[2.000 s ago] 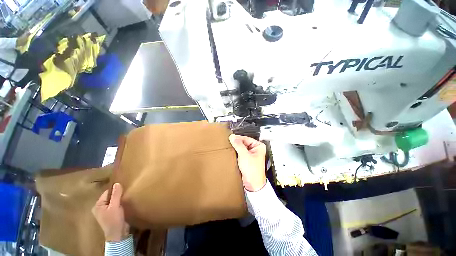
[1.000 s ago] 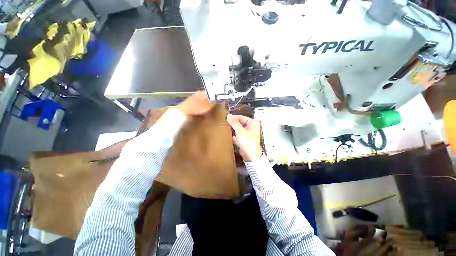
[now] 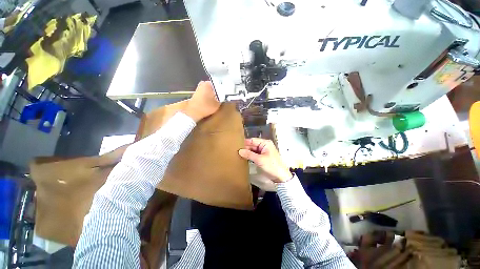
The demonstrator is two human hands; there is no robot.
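A tan-brown leather bag body (image 3: 210, 163) hangs below the needle area of the white sewing machine (image 3: 295, 52), its upper right corner at the dark presser foot cluster (image 3: 258, 68). My left hand (image 3: 204, 101) lies at the top edge of the bag body, left of the presser foot; its fingertips are partly hidden beside the machine head. My right hand (image 3: 261, 157) pinches the right edge of the bag body below the needle. A bit of pale cloth (image 3: 259, 181) shows under my right hand.
More brown bag pieces (image 3: 63, 194) lie at the left. A metal-topped side table (image 3: 158, 58) stands beyond. A green cap (image 3: 409, 121) is at the machine base. A pale tray (image 3: 342, 199) with a dark tool (image 3: 373, 218) and brown scraps is at lower right.
My left hand has moved from the bag body's lower left side up to its top edge near the presser foot. My right hand has slid down the right edge.
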